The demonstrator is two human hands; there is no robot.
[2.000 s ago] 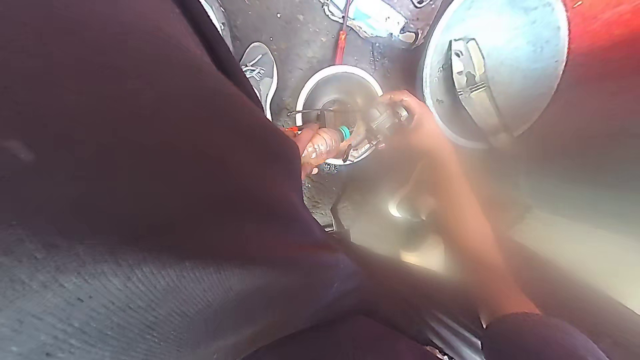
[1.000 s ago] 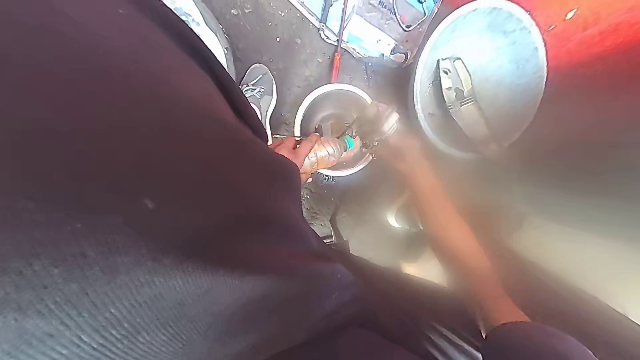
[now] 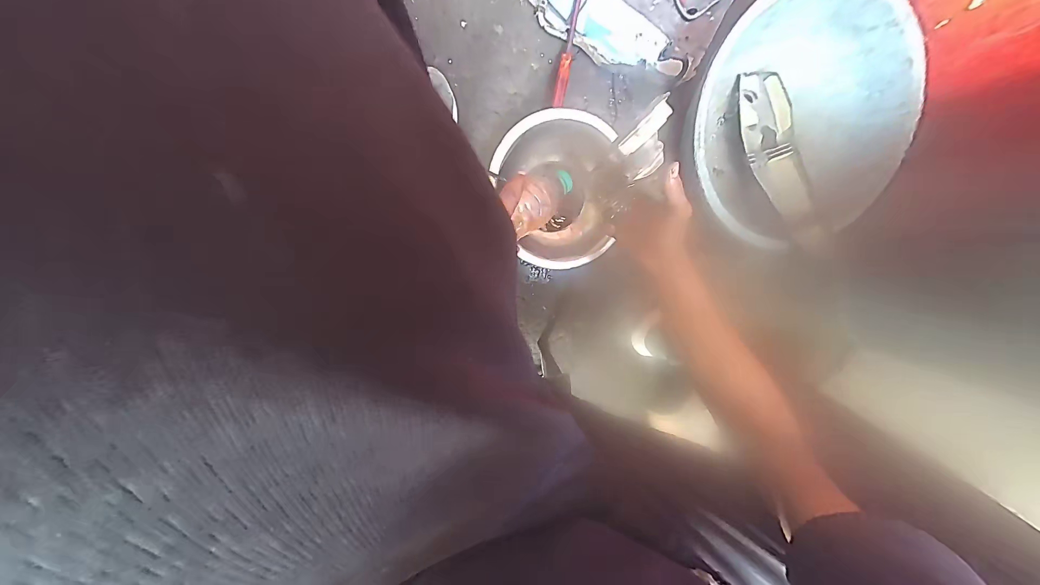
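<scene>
A round metal bowl [image 3: 561,262] with a bright rim stands on the floor. Over its left side, my left hand [image 3: 512,199], partly hidden by dark clothing, holds a clear plastic bottle [image 3: 534,205] with a green cap or neck. The bottle tilts over the bowl. At the bowl's right rim is my right hand [image 3: 662,215], blurred, its fingers closed around a shiny metal part [image 3: 644,138] that points up and to the right. What the part is cannot be told.
A large round metal basin [image 3: 869,171] at the right holds a long metal piece [image 3: 772,146]. Above the bowl lies a red-handled tool [image 3: 562,80], its shaft reaching a blue-and-white sheet or packet [image 3: 621,32]. A shoe edge [image 3: 443,91] shows at the left. Red surface lies far right.
My right hand has moved the metal part from over the bowl, close to the bottle, to the bowl's right rim. The bottle stays in my left hand.
</scene>
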